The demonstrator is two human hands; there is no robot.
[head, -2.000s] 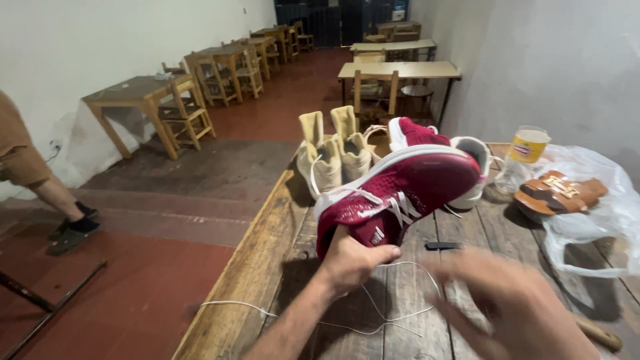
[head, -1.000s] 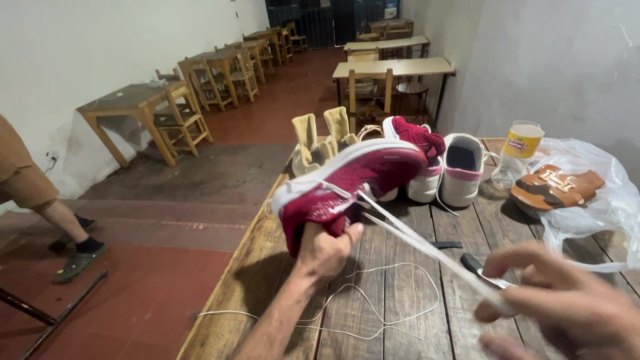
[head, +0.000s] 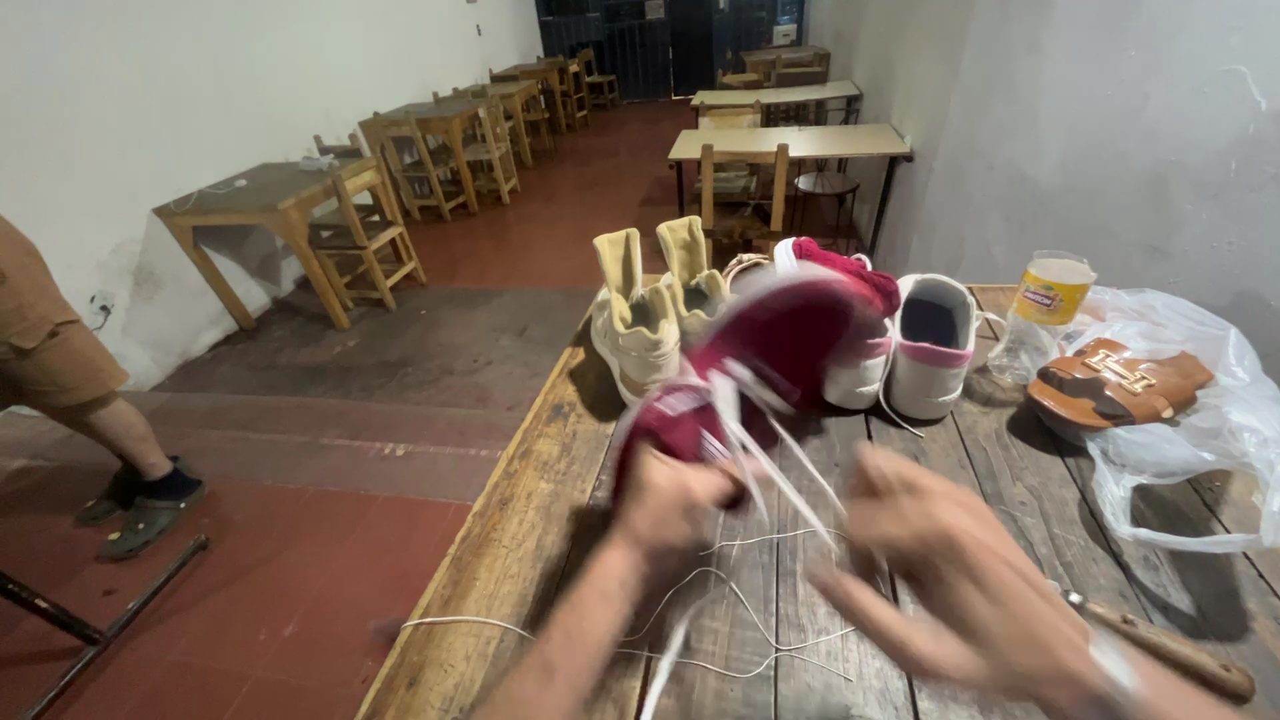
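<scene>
My left hand (head: 670,505) is closed around the heel part of a maroon sneaker (head: 775,335) with white laces, held tilted above the table; both are motion-blurred. Loose white laces (head: 775,470) hang from the shoe toward my right hand (head: 930,560), which is blurred at the right of the shoe, fingers spread. Whether a lace lies between its fingers cannot be told. A thin white cord (head: 735,590) lies in loops on the wooden table beneath my hands. Behind the held sneaker stand beige boots (head: 640,330), another maroon shoe (head: 850,275) and white sneakers with pink trim (head: 930,350).
At the right are a cut plastic bottle (head: 1045,300), a brown leather clog (head: 1120,385) on a clear plastic bag (head: 1200,450), and a wooden-handled tool (head: 1160,640). A person's legs (head: 90,400) are at the left. Tables (head: 790,143) and chairs stand beyond the workbench (head: 480,570).
The right hand pulled laces out to the right one second ago; now it is closer to the shoe and the laces hang slacker. The left hand still holds the sneaker, at a changed tilt.
</scene>
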